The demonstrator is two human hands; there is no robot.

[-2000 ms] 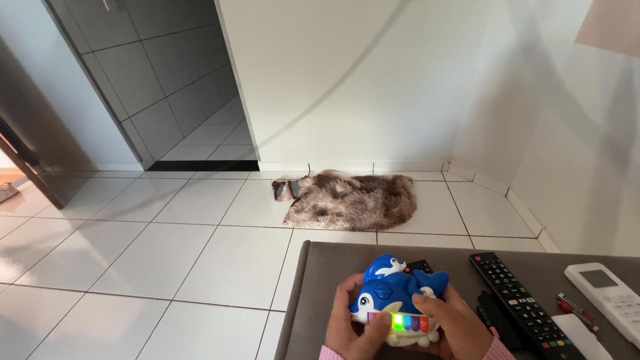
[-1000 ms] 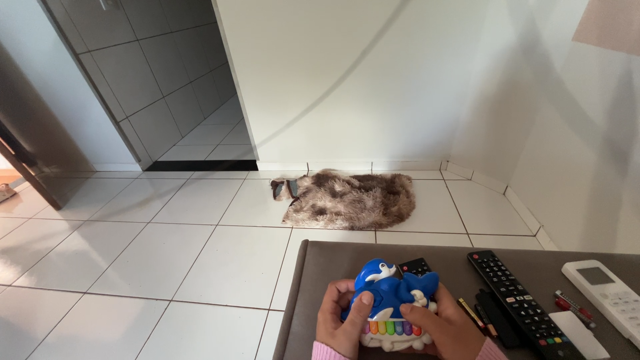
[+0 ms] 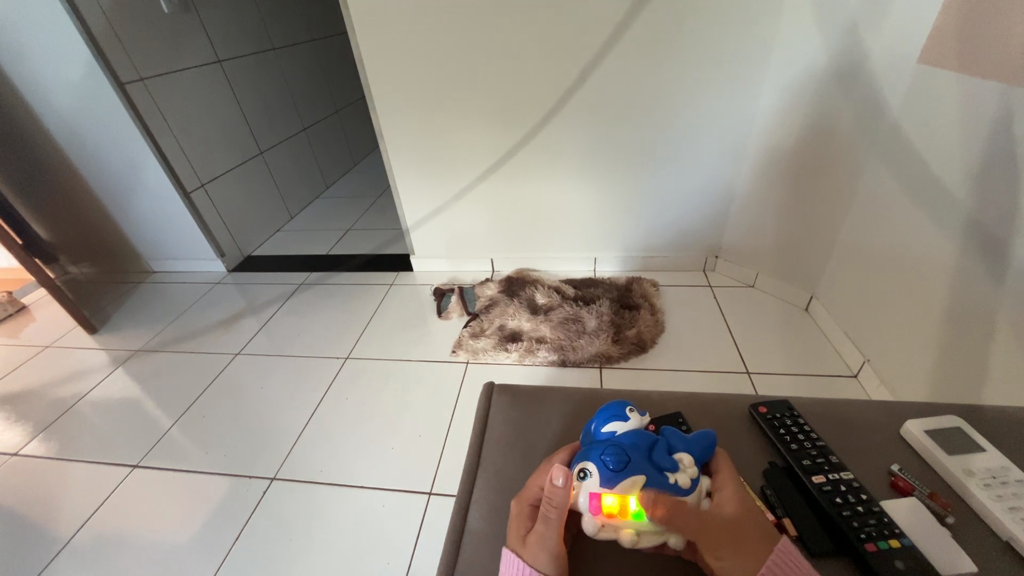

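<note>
A blue and white plastic dolphin-shaped toy keyboard (image 3: 640, 472) is held above a brown padded surface, a smaller dolphin on its top. Several of its coloured keys glow pink, yellow and green. My left hand (image 3: 544, 508) grips the toy's left side, thumb raised beside the dolphin's face. My right hand (image 3: 720, 520) holds the right side, and its blurred thumb lies over the keys at the right, hiding some of them. Both hands come out of pink sleeves.
On the brown padded surface (image 3: 528, 416) lie a black remote control (image 3: 832, 480), a white remote control (image 3: 960, 472), a white card-like item (image 3: 928, 534), small red items (image 3: 920, 492) and a dark remote behind the toy. A shaggy brown rug (image 3: 560, 320) lies on the tiled floor near a doorway.
The keys, unlit one second ago, are glowing. My left thumb has moved off the keys to the toy's side, and my right thumb has moved left over the keys.
</note>
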